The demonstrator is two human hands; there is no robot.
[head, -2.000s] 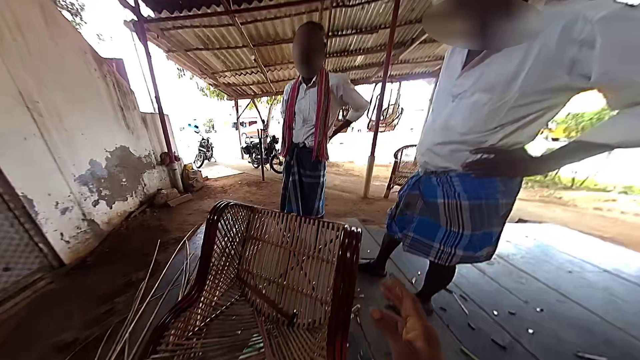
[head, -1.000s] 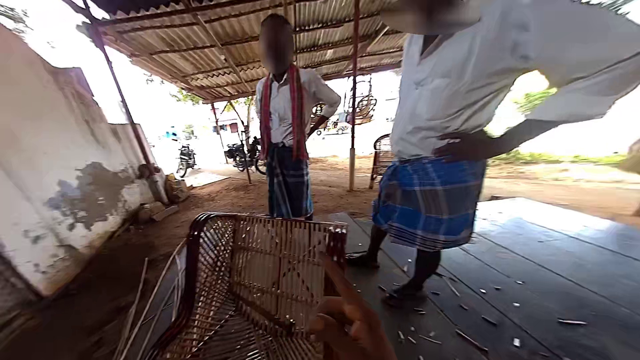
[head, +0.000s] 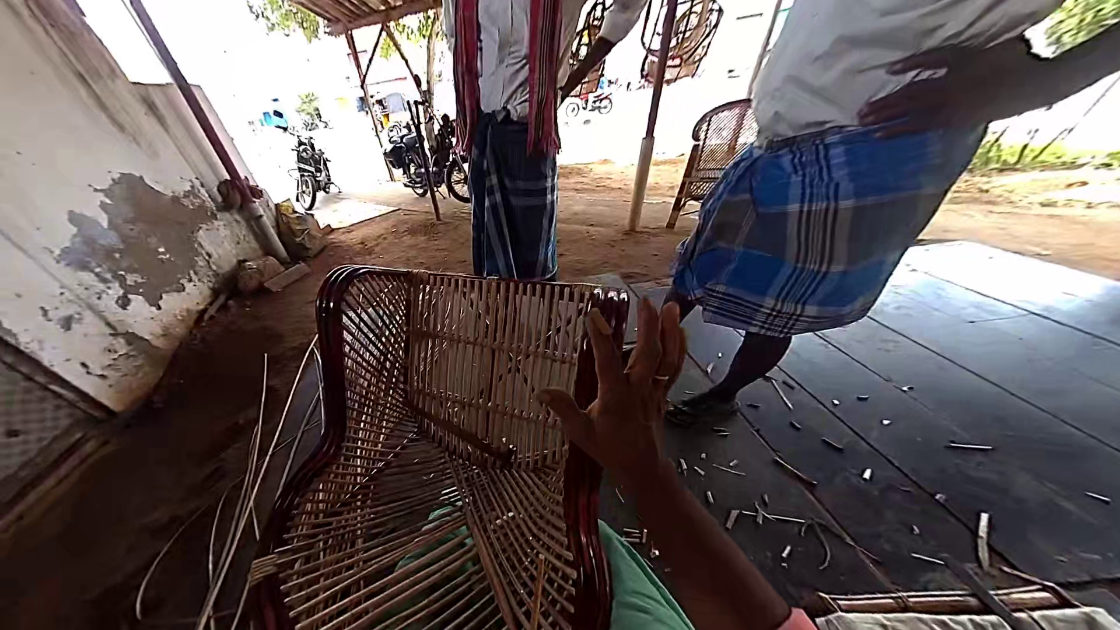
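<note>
A cane chair frame [head: 490, 367] with dark red-brown lacquered edges and light cane slats stands before me, over green cloth [head: 643, 586]. Raised beside its right upright is my right hand [head: 626, 394], empty, with its fingers apart and a ring on one finger; whether it touches the frame I cannot tell. A thin stick [head: 464, 433] with a dark knob at its end lies across the chair's inside. My left hand is not in view.
Cut cane bits [head: 831, 444] litter the dark floor on the right. Long loose cane strips [head: 258, 455] lie left of the chair. Two people stand ahead, one in a blue checked cloth [head: 805, 227]. Behind are a post [head: 643, 175], another cane chair [head: 717, 144] and motorcycles.
My right hand has risen from low in the view to beside the chair's upright, its fingers now spread. The view has tilted down. The nearer person's body now leans more.
</note>
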